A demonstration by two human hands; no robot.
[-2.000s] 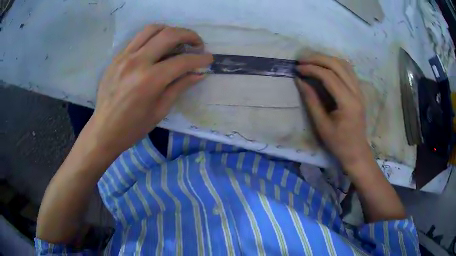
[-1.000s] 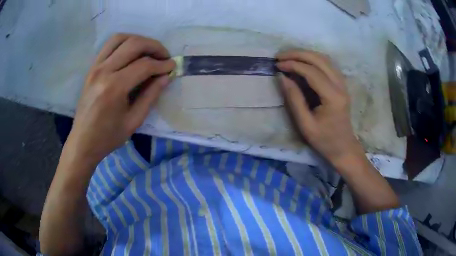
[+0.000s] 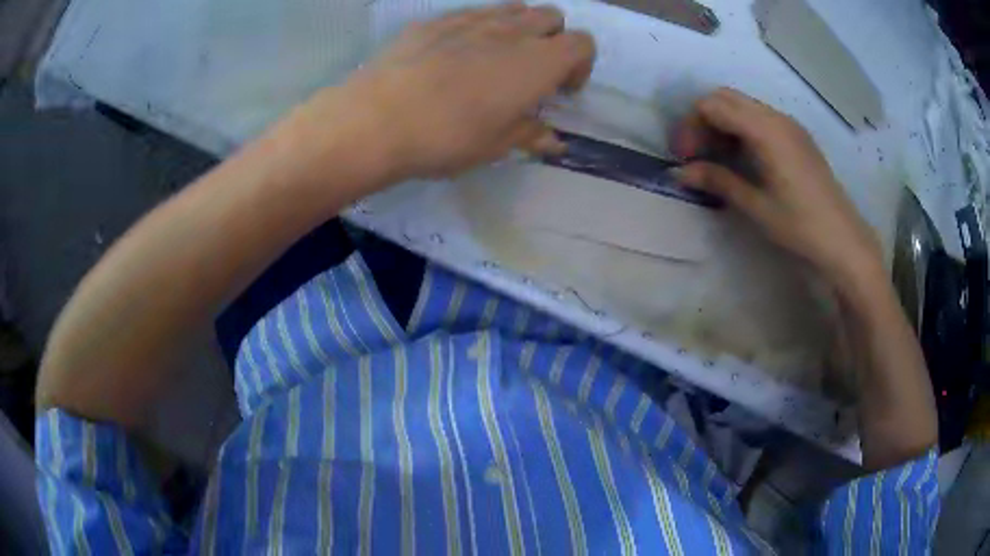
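Note:
The dark narrow template (image 3: 624,161) lies on a beige cut fabric piece (image 3: 608,217) on the table. My left hand (image 3: 467,92) is at the template's left end, thumb low and fingers bent over the far side; the fingers' contact is partly hidden by the hand. My right hand (image 3: 776,179) is at the template's right end, with thumb and fingers around that end. The template's pale end is not clearly visible. A fabric edge line shows below the template.
The steam iron (image 3: 944,293) is parked at the right edge, partly behind my right forearm. Pale cut pieces (image 3: 816,60) lie at the far right. A small brownish-grey piece (image 3: 673,11) lies at the far edge. The white table cover (image 3: 434,234) has brown stains.
The view has turned, so the table appears tilted. My left hand has moved from the template's pale left end to farther over its far side. My right hand stays at the right end.

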